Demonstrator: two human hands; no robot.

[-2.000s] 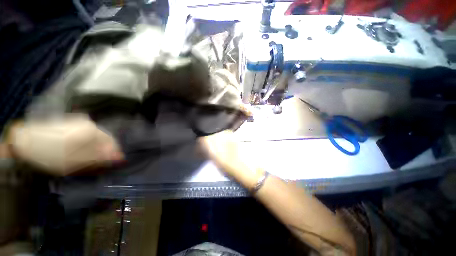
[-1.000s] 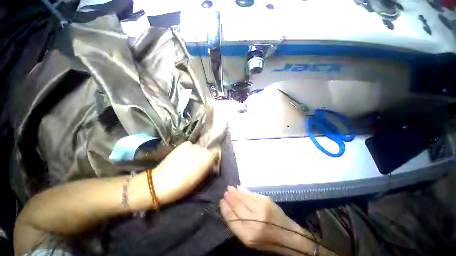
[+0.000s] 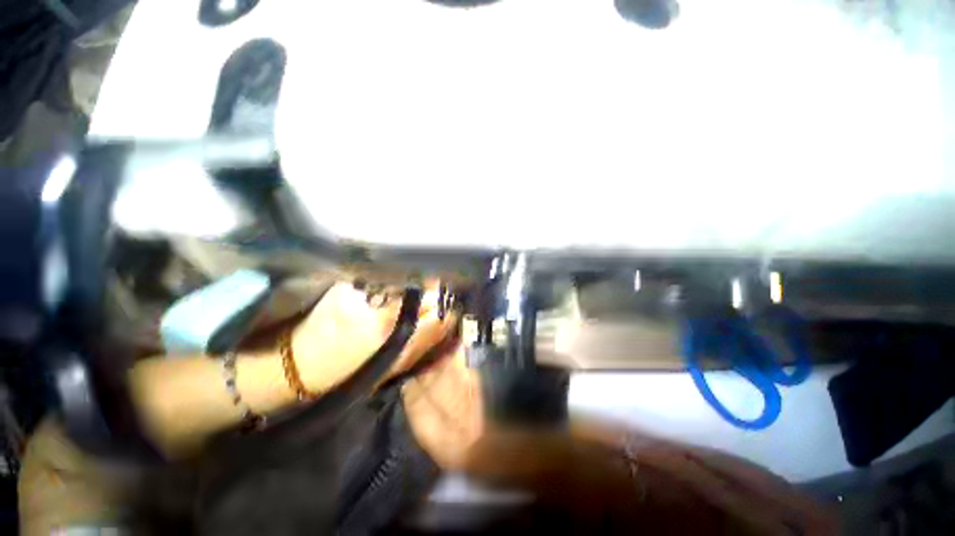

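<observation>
The white sewing machine head (image 3: 586, 136) fills the upper half, very close. My left hand (image 3: 351, 330) is under its lower edge, near the needle area, with bracelets at the wrist; its fingertips are partly hidden by machine parts. My right hand (image 3: 445, 403) is just beside it, blurred and partly covered by dark machine parts. The dark shell fabric (image 3: 367, 461) lies below the hands. Whether the fingers grip it cannot be told. A pale blue patch (image 3: 217, 309) shows left of my left hand.
Blue-handled scissors (image 3: 738, 366) lie on the white table (image 3: 628, 403) right of my hands. A flat black rectangle, possibly a phone (image 3: 885, 403), lies further right. A dark curved metal part (image 3: 68, 283) blurs across the left side, close to the camera.
The view has moved much closer to the machine head, which now hides much of the work. My right hand has moved up from the front edge, close to my left hand. The shiny lining is mostly hidden.
</observation>
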